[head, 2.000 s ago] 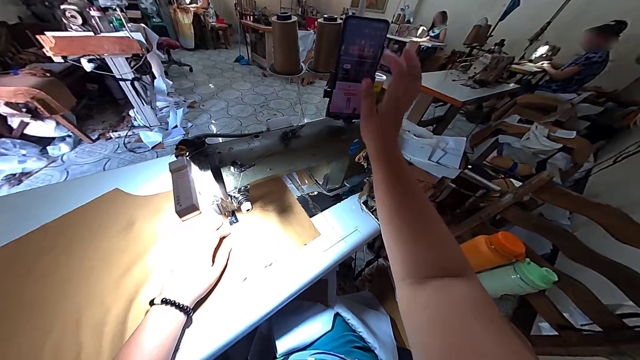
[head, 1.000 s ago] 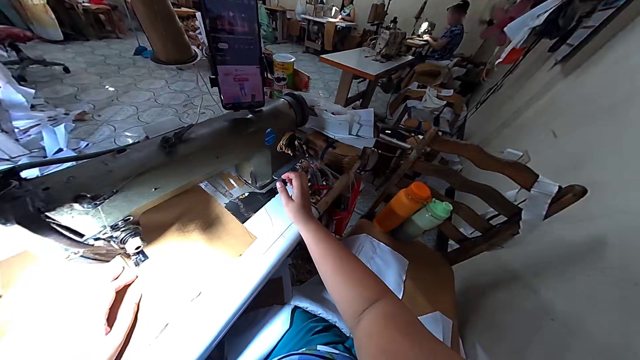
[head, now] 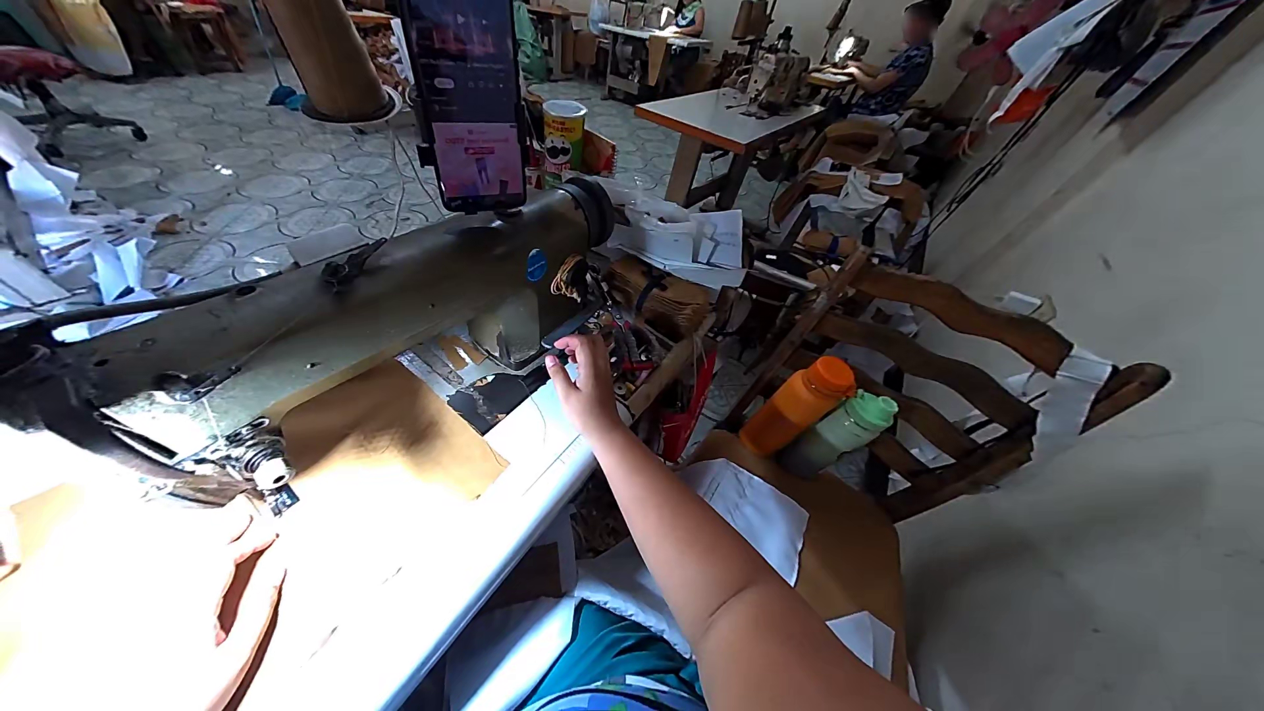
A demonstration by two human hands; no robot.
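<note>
An industrial sewing machine (head: pixel 434 286) stands across the white table (head: pixel 533 444), with a smartphone (head: pixel 469 109) mounted upright over its arm. Brown sheet material (head: pixel 385 434) lies flat beneath the machine. My left hand (head: pixel 242 592) rests on the sheet just in front of the presser foot (head: pixel 281 494); glare washes out much of it, and whether it grips the sheet is unclear. My right hand (head: pixel 583 380) is at the right end of the machine bed, its fingertips beside a small dark object (head: pixel 568 331); whether they hold it cannot be told.
An orange bottle (head: pixel 798 405) and a pale green bottle (head: pixel 844 433) stand on a wooden chair (head: pixel 859 533) at the right. Threads and tools crowd the table's right end. Behind are a thread cone (head: pixel 326 59), a snack can (head: pixel 564 133), another sewing table (head: pixel 731 118) and a seated person (head: pixel 894 74).
My right hand has come down from the phone to the right end of the machine bed. My left hand stays near the presser foot. The view has swung to the right.
</note>
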